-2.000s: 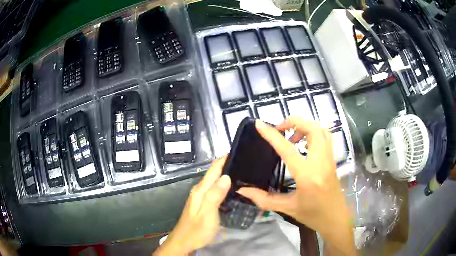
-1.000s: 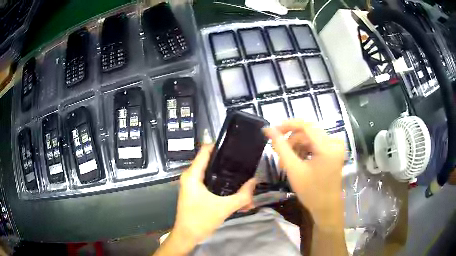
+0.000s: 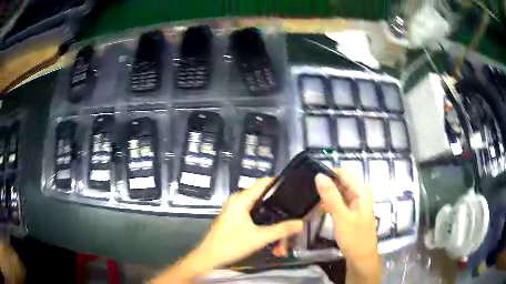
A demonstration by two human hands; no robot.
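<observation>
A black keypad phone [image 3: 293, 191] is held tilted over the bench, its dark screen facing up. My left hand [image 3: 244, 222] grips its lower left side, thumb along the near edge. My right hand [image 3: 349, 208] is at its upper right corner, with fingertips touching the screen's edge; whether it holds a film or tool cannot be told. The lens tray [image 3: 415, 166] with rows of framed display windows lies behind and right of the phone. The picture is blurred.
A large clear phone tray [image 3: 111, 108] at left holds keypad phones in the far row and phone backs in the near row. A white fan [image 3: 461, 223] and a white box [image 3: 428, 119] stand at right. Crumpled clear film [image 3: 408, 267] lies below the fan.
The view has swung, so the trays appear further right and lower. The phone has turned to a more slanted angle. My right fingertips have closed in on its upper right edge.
</observation>
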